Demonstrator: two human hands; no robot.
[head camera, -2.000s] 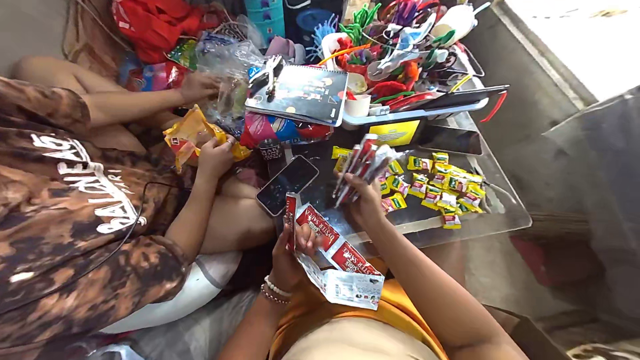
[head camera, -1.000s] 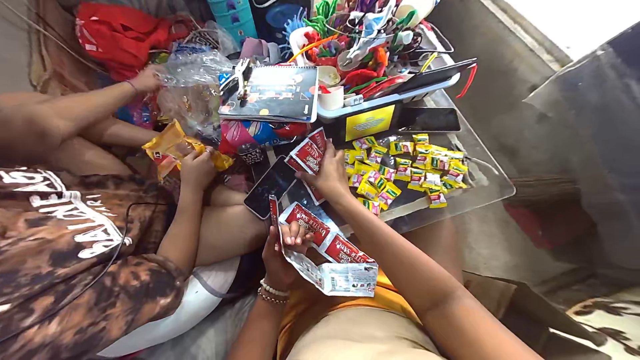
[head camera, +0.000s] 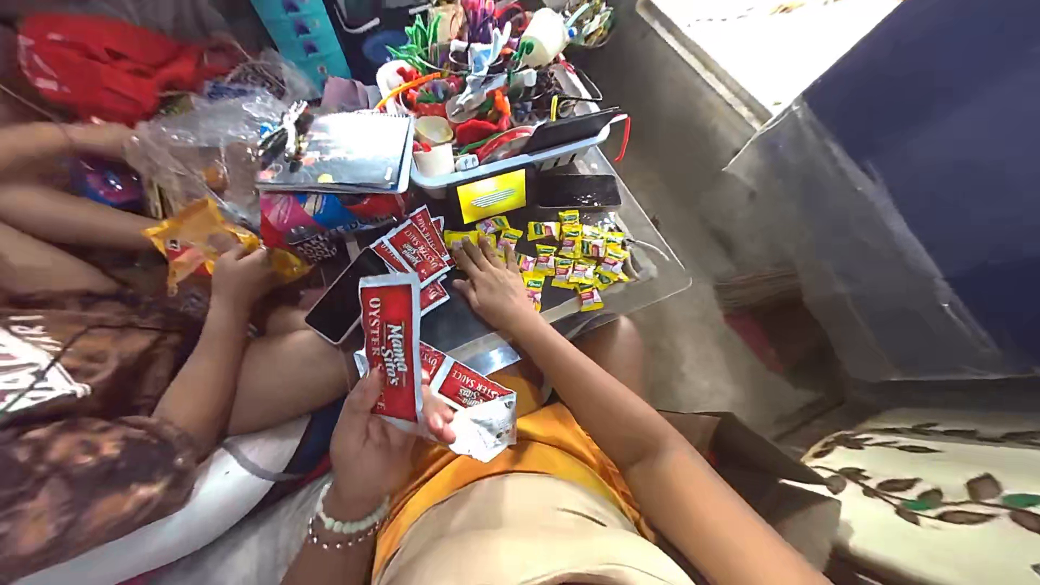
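Observation:
My left hand (head camera: 382, 431), with bead bracelets at its wrist, holds a strip of red and white oyster sauce sachets (head camera: 392, 345); the front sachet stands upright and the strip folds away to the right. My right hand (head camera: 497, 288) lies palm down with fingers spread at the left side of the small yellow packets (head camera: 581, 258), touching some of them; what is under the palm is hidden. Loose oyster sauce sachets (head camera: 418, 244) lie in an overlapping pile left of my right hand, beside a dark phone (head camera: 340, 305).
A clear-topped table (head camera: 650, 301) bears a blue tray (head camera: 520, 166) of colourful craft items, a second phone (head camera: 578, 191) and a spiral notebook (head camera: 345, 150). At left, another person's hand (head camera: 242, 272) holds an orange plastic bag (head camera: 195, 236). A concrete wall stands at right.
My right hand, which held sachets, has let them go and moved right to the small yellow packets. Sachets now lie in a pile by the phone. My left hand still holds its strip.

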